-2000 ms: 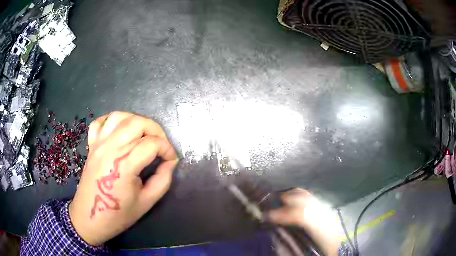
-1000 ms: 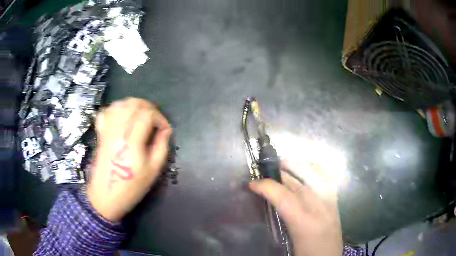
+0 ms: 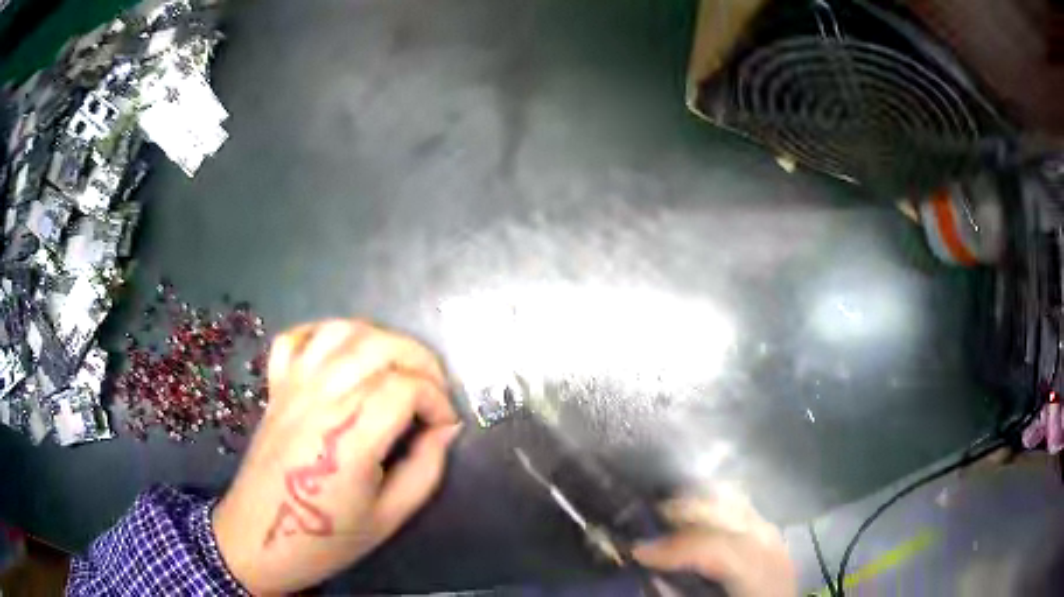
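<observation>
My bare left hand, with red marks on its back, is curled, thumb and finger pinched together. Its fingertips are beside a small shiny board, mostly lost in glare; whether they hold anything cannot be told. My blurred right hand grips a soldering iron with a thin metal tube alongside. The iron points up and left toward the board; its tip is blurred, so contact cannot be told. A heap of tiny dark-red bits lies left of my left hand.
A large pile of silvery boards runs along the left. A black extractor fan stands in a brown box at top right, beside a white reel with an orange-red band. A black cord loops at lower right.
Since one second ago, the iron has swung down from pointing up the mat to pointing left at the board. My left hand has moved right and down, uncovering the red heap. The view has shifted.
</observation>
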